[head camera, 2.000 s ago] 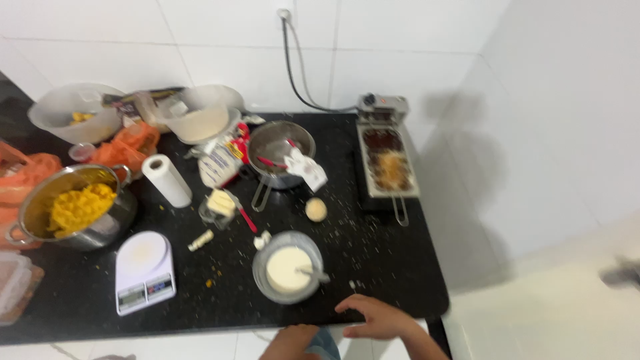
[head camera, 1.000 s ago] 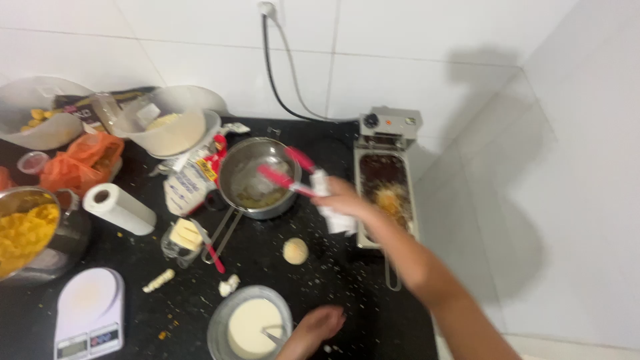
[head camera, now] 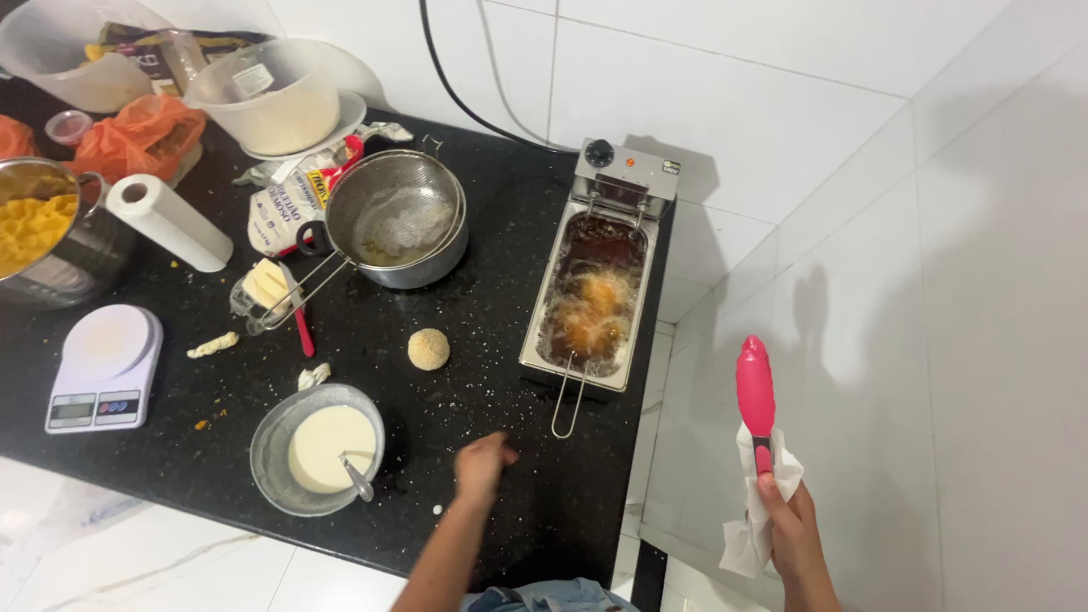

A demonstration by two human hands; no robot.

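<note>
My right hand [head camera: 792, 527], out beyond the counter's right edge, grips red-tipped tongs [head camera: 756, 391] together with a crumpled white paper towel [head camera: 752, 531]. The tongs point upward. Over the counter near its front, my left hand [head camera: 483, 467] is loosely curled, its fingers partly hidden. Golden pieces [head camera: 593, 319] bubble in the oil of an electric deep fryer [head camera: 627, 183], whose wire basket handle [head camera: 568, 408] sticks out toward me. A crumb-coated ball [head camera: 428, 349] lies on the black counter. To its lower left stands a bowl of white liquid [head camera: 331, 449] with a spoon in it.
A wire strainer [head camera: 395, 208] rests on a metal pot [head camera: 421, 270]. Left of it are a paper roll [head camera: 170, 223], butter [head camera: 269, 283], a red-handled knife [head camera: 303, 327], a kitchen scale [head camera: 106, 365] and a pot of yellow food [head camera: 38, 234]. Plastic tubs [head camera: 268, 106] stand behind.
My right hand has taken the red tongs and paper towel from the strainer area and moved them right, past the fryer. The view has shifted right.
</note>
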